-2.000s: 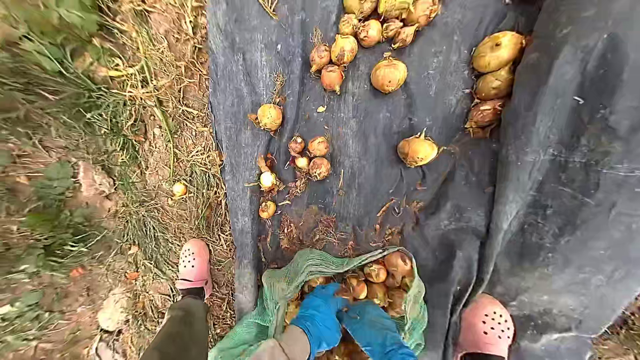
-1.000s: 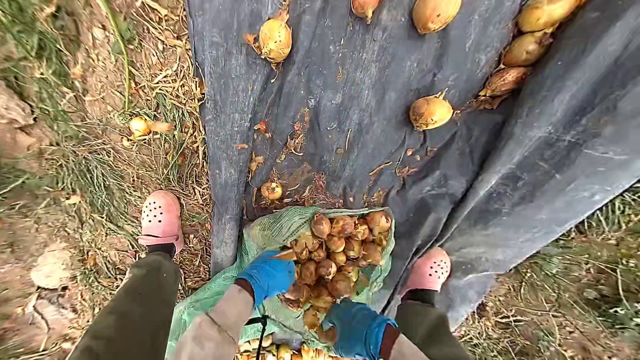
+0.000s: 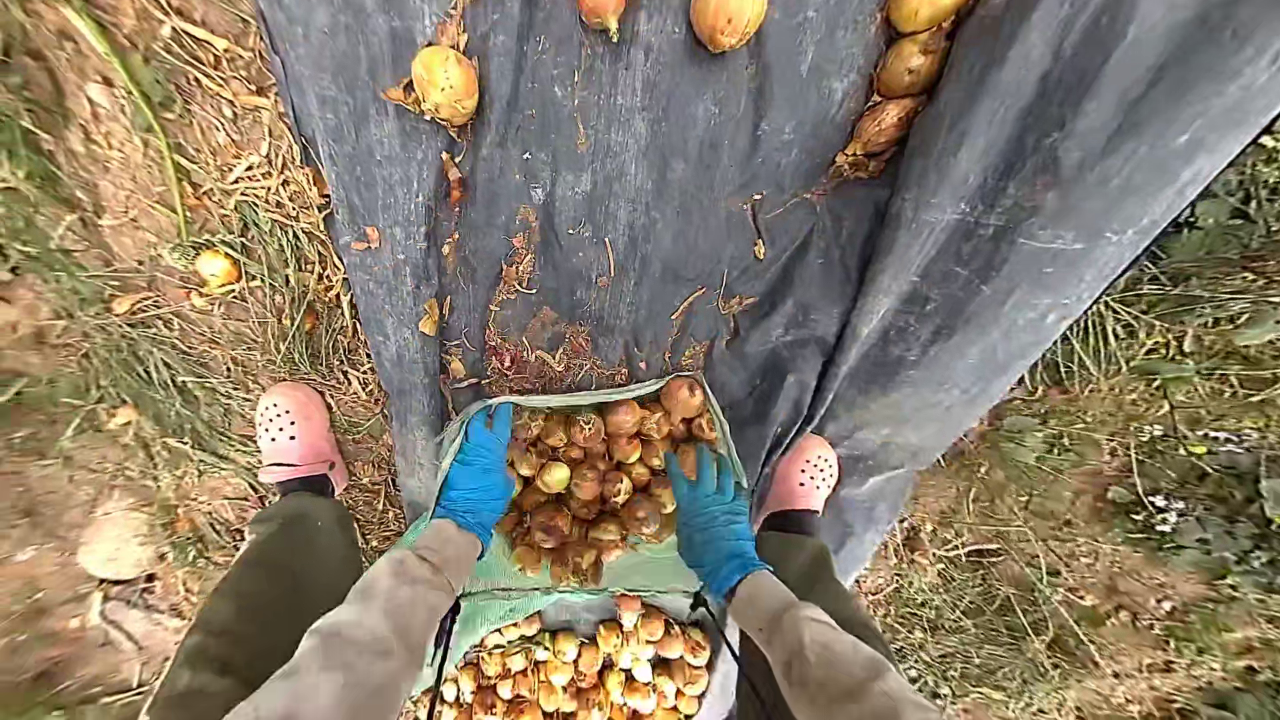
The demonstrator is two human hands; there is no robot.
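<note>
A green mesh sack (image 3: 640,568) lies with its mouth spread wide, full of small brown onions (image 3: 585,455). At the left side of the mouth, my left hand (image 3: 480,475) in a blue glove has its fingers at the rim; whether they pinch the mesh I cannot tell. My right hand (image 3: 715,520), also gloved in blue, rests with spread fingers on the onions and the inner right side of the sack. Below the sack's mouth, many more onions (image 3: 570,670) show between my forearms; what holds them is partly hidden.
Dark ground sheeting (image 3: 640,200) stretches ahead, with loose onion skins (image 3: 545,350) near the sack. A large onion (image 3: 445,85) lies at upper left, others along a fold (image 3: 910,65) at upper right. One onion (image 3: 217,269) sits on the grass. Pink clogs (image 3: 297,430) flank the sack.
My hands were together in the sack, then apart over the onions; now they are at its left and right sides. The sack's mouth is spread wider. The view has shifted.
</note>
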